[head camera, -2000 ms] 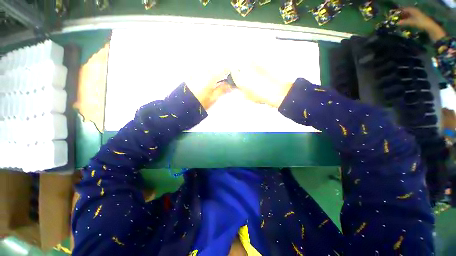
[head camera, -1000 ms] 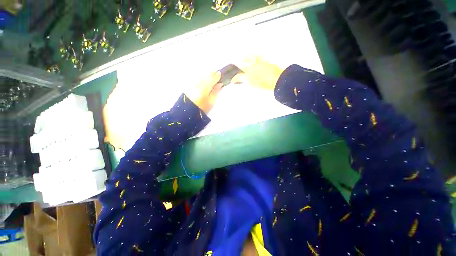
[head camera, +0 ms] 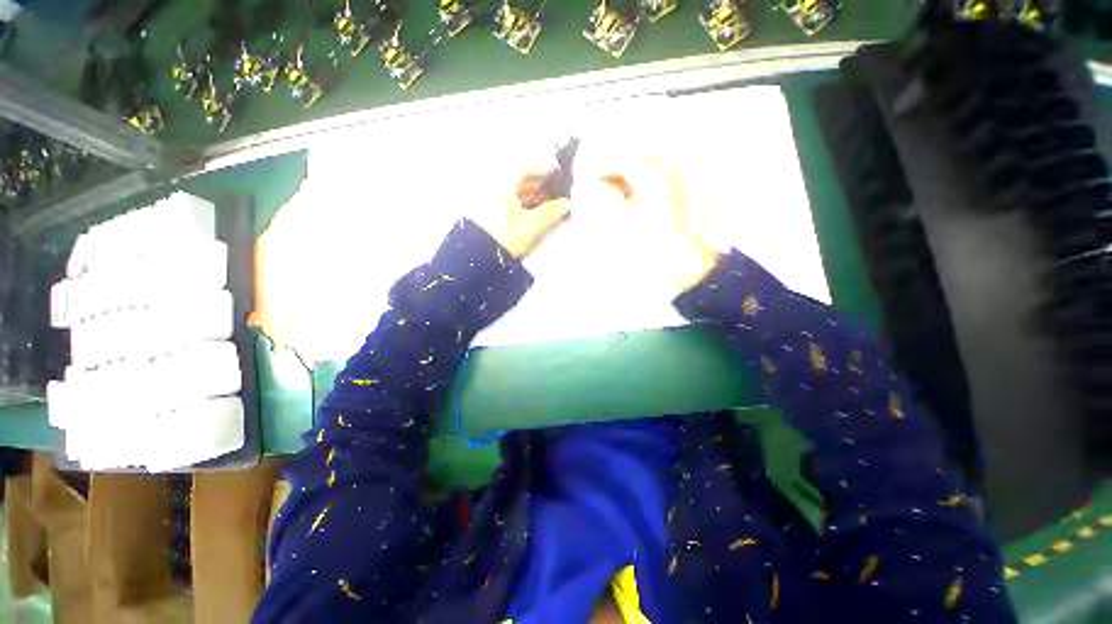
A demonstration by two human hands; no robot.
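My left hand (head camera: 533,210) holds a dark unit (head camera: 563,167) upright over the white work sheet (head camera: 402,219). The unit's lower part is hidden by my fingers, and its details are lost in glare. My right hand (head camera: 652,210) is just to the right of it, apart from the unit. My right hand is washed out by the bright sheet, so whether its fingers hold anything cannot be told.
Several circuit-board assemblies (head camera: 609,29) lie on the green belt behind the pale rail (head camera: 488,98). White ridged trays (head camera: 153,354) stand at left, stacked black parts (head camera: 1037,183) at right. Cardboard boxes (head camera: 137,524) are below left. A blue cord (head camera: 461,421) hangs at the bench's near edge.
My hands have moved apart; one second ago both were at the dark unit. The unit now stands more upright in my left hand. The camera view has turned and shifted.
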